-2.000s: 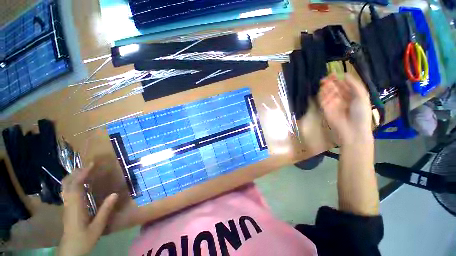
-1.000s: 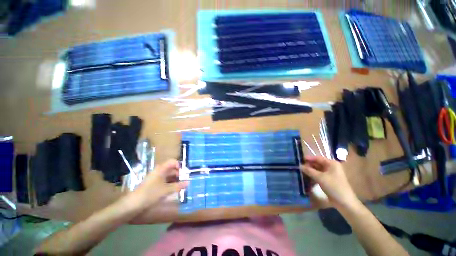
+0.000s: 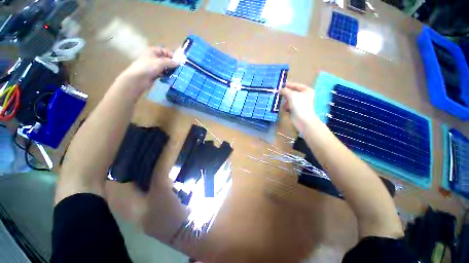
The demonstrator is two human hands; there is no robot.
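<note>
A blue solar cell string with black end and middle strips is held by its two ends, sagging in the middle. It is over the finished strings stack, whose lower edge shows beneath it. My left hand grips the left end. My right hand grips the right end. Whether the string's middle touches the stack cannot be told.
Black strips and more black strips with silver ribbons lie nearer me. Long black sheets lie under my right forearm. A dark unworked strings stack is at right. A blue plastic bin stands far right; scissors lie far left.
The string has gone from the bench in front of me to over the finished stack, lifted by both hands. The view has turned left. Two seconds ago neither hand held it.
</note>
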